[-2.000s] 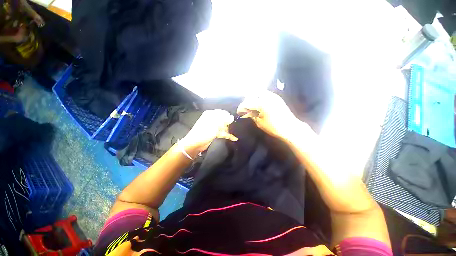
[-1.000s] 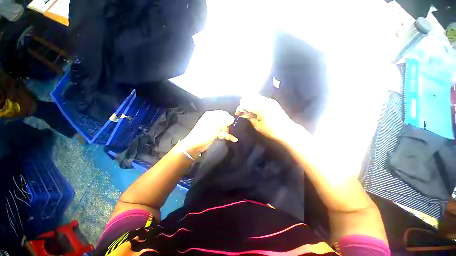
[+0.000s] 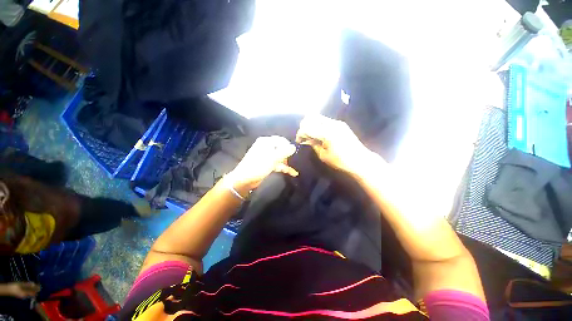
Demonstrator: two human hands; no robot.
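Observation:
A dark garment lies over my lap and up onto the glaring white tabletop, with a small white tag on its upper part. My left hand pinches the garment's raised edge from the left. My right hand is close beside it, fingertips bent together at the same edge. A tiny glint shows between the fingertips; whether it is a needle or a fastener cannot be told. Both hands are washed out by glare.
A dark garment pile is at the upper left. Blue crates holding cloth stand below it. A person is at the left, above a red stool. At right are patterned cloth, a grey-black cloth piece and a light-blue packet.
The person at the far left has moved down the picture, now in front of the lower crate. My hands keep nearly the same place and grip; the view has shifted slightly.

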